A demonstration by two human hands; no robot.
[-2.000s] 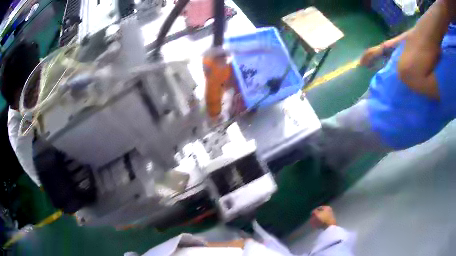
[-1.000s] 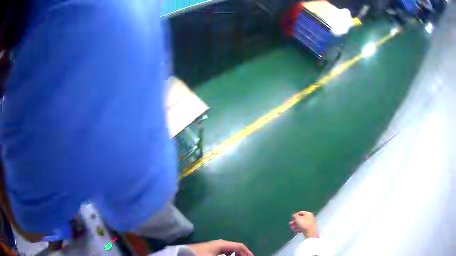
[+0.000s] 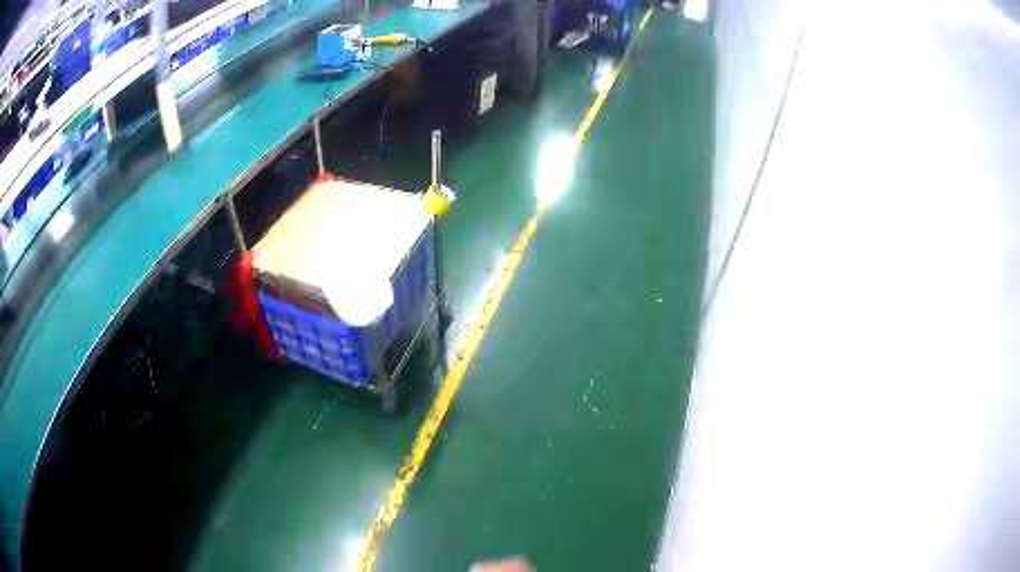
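A small blurred patch of skin at the bottom edge looks like my left hand [image 3: 503, 565]; it is cut off, and its fingers and anything in it are hidden. My right hand is not in view. Nearest ahead, a deep blue crate [image 3: 319, 342] stands on a low metal cart beside the bench. A tan, flat board or carton top [image 3: 341, 232] lies over the crate. A white sheet or bag [image 3: 360, 295] hangs over its front corner. Red material shows at its left side.
A long green-topped bench [image 3: 145, 240] curves along the left. On it stands a small blue device [image 3: 339, 47] with a yellow-handled tool. A metal post [image 3: 437, 168] rises by the cart. A yellow line [image 3: 481, 318] crosses the green floor. A white wall or panel [image 3: 861, 291] fills the right.
The view has swung away from the white machine and the person in blue to the walkway. The cart is now nearer. My right hand has left the picture.
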